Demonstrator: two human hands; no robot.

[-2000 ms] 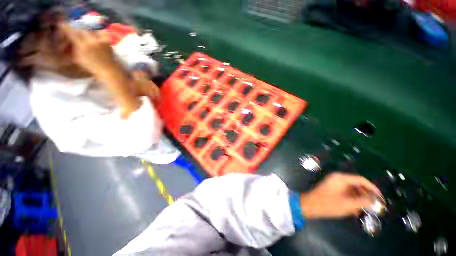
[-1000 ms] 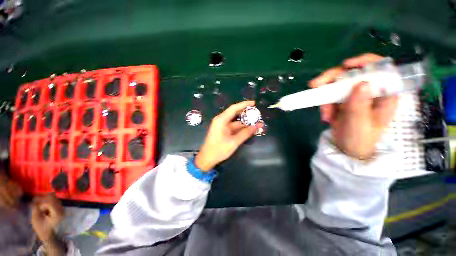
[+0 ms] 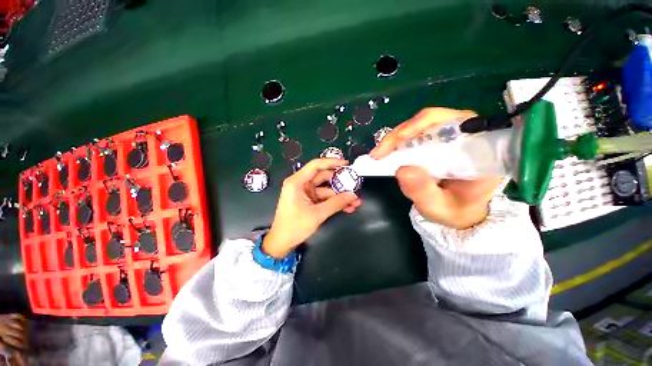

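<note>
My left hand, with a blue wrist strap, holds a round circuit board between thumb and fingers. My right hand grips the translucent white glue syringe, its tip at the upper right edge of the board. A green cap is on its rear, joined to a pale air hose. Another round board lies on the mat to the left. Several black wired discs lie behind my hands, one of them near my left hand. Whether glue comes out cannot be seen.
A red compartment tray with black discs stands at left. A white tray with rows of small pieces is at right, partly behind the syringe, near a blue object. Two dark holes show in the green mat. Another person's hand is at lower left.
The view has swung from the left over to both hands. Since one second ago, the syringe tip has moved left to the board in my left hand.
</note>
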